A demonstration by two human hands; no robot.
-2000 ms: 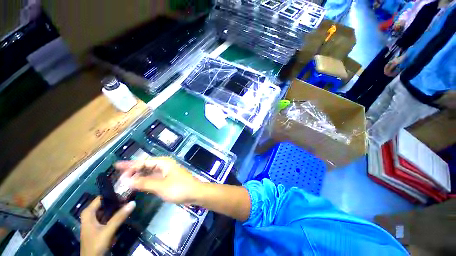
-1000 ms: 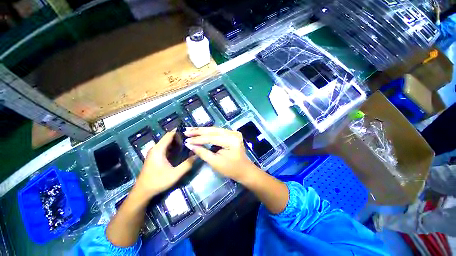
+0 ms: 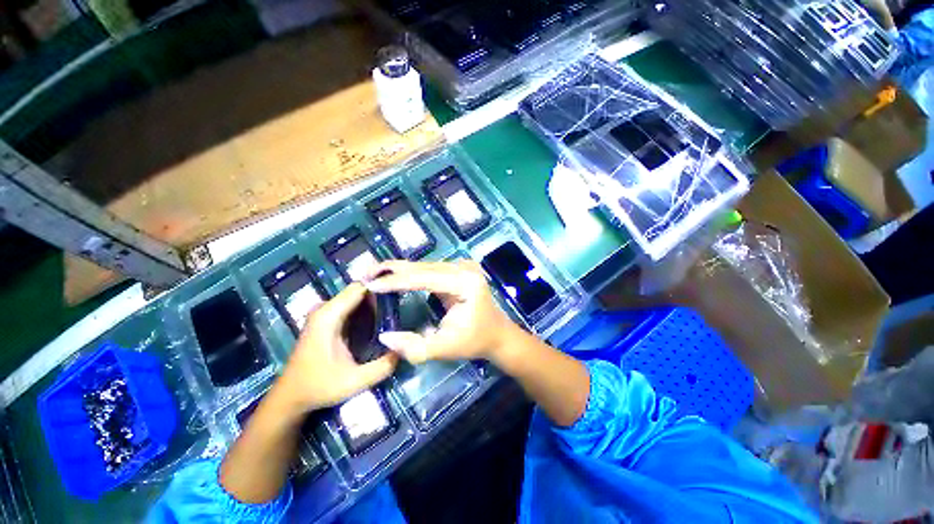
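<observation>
A black phone unit (image 3: 363,325) is held on edge between both hands above the clear blister tray (image 3: 408,164). My left hand (image 3: 326,350) grips its left side, fingers and thumb around it. My right hand (image 3: 451,312) holds its right side between fingertips and thumb. The unit's faces are mostly hidden by the hands. In the tray's back row, several phone units with white label areas (image 3: 454,203) lie in pockets. A plain dark unit (image 3: 227,336) lies at the tray's left and another (image 3: 520,279) at its right.
A blue parts bin (image 3: 110,418) with small parts stands left. A white bottle (image 3: 398,94) stands on the wooden board (image 3: 246,169). A film-wrapped tray (image 3: 640,154) lies right, near stacked blister trays (image 3: 758,61). A cardboard box (image 3: 794,281) and blue perforated stool (image 3: 686,368) are at right.
My right fingers have spread from their pinch at the unit's upper end to hold its side, thumb lower. The view earlier swung left from the floor side, bringing the blue bin into view.
</observation>
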